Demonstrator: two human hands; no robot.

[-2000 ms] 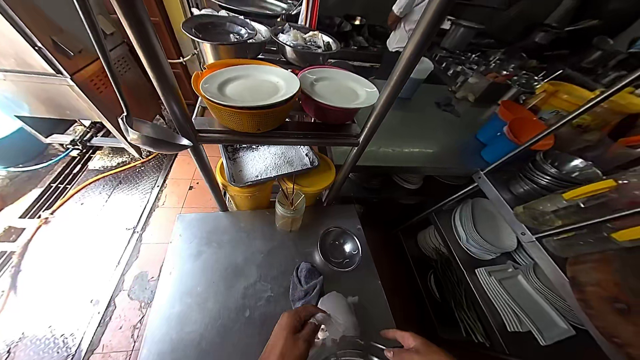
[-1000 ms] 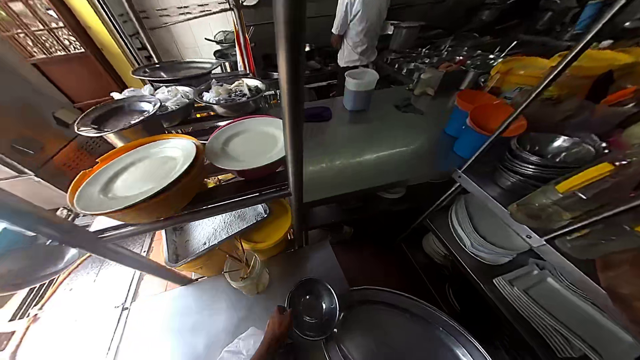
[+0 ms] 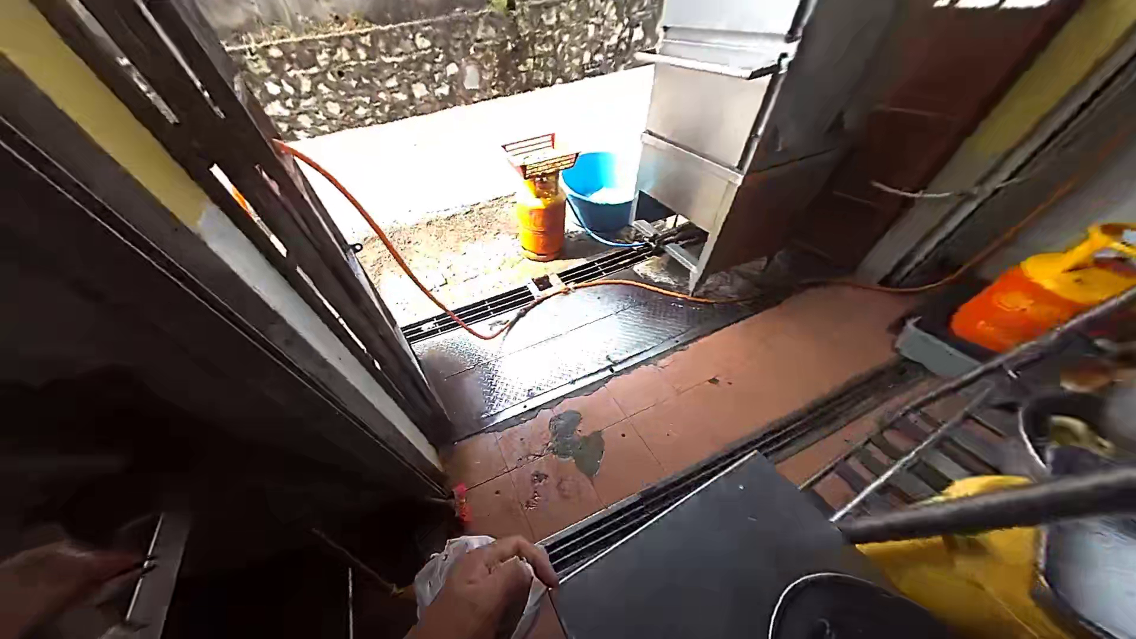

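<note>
My right hand (image 3: 497, 581) is at the bottom, left of the corner of the steel table (image 3: 692, 541). Its fingers are closed on a crumpled white cloth or plastic bag (image 3: 444, 568); which of the two is unclear. Far left, in deep shadow, my left hand (image 3: 71, 577) is dim and blurred beside a narrow metal strip (image 3: 160, 577); whether it holds anything cannot be made out. A dark round vessel (image 3: 843, 612) with a bright rim sits on the table's near part, cut off by the frame's bottom edge.
Tiled floor (image 3: 648, 399), a drain channel and a metal tread plate (image 3: 568, 346) lie beyond the table. An orange hose (image 3: 390, 240) crosses the doorway. Outside are a gas cylinder (image 3: 541, 217) and a blue tub (image 3: 603, 191). A rack rail (image 3: 994, 506) and yellow container (image 3: 958, 568) are at right.
The view has swung far left, from the shelves to the doorway. One second ago a hand was at a steel bowl; now my right hand grips the crumpled white material.
</note>
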